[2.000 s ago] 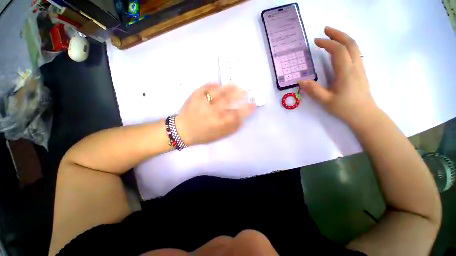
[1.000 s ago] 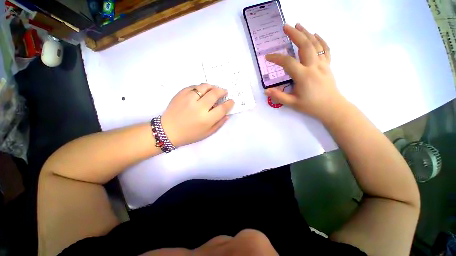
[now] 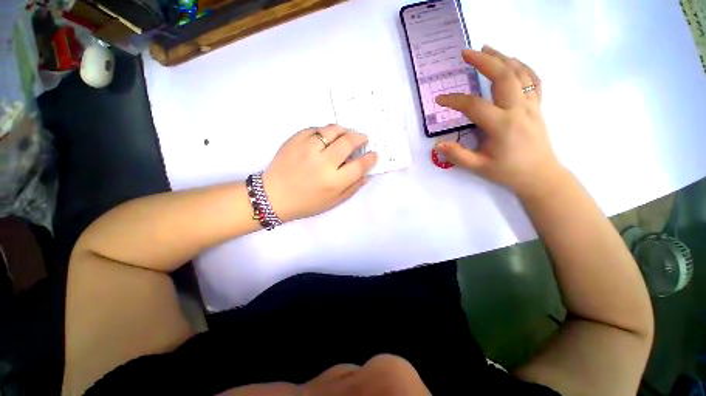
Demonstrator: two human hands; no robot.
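Observation:
A smartphone [image 3: 440, 65] lies face up on the white tabletop, its pale screen showing text and a keypad. A red ring charm [image 3: 442, 157] hangs from its lower end, partly covered by my right thumb. My right hand [image 3: 507, 124] hovers over the phone's lower right, fingers spread, one finger over the keypad; it holds nothing. A white paper slip [image 3: 389, 135] with faint marks lies left of the phone. My left hand [image 3: 319, 172] rests on the slip's lower left part, fingers bent; whether it grips the slip cannot be told.
A dark shelf with a brown wooden edge [image 3: 232, 32] stands at the back left. A small white round object [image 3: 97, 65] and a crumpled clear plastic bag [image 3: 27, 174] are on the black surface at left. A small fan [image 3: 664, 264] is beyond the table's edge at lower right.
Since two seconds ago, my right hand has moved from beside the phone to over its keypad. My left hand has settled on the slip's lower left. The camera view has shifted slightly.

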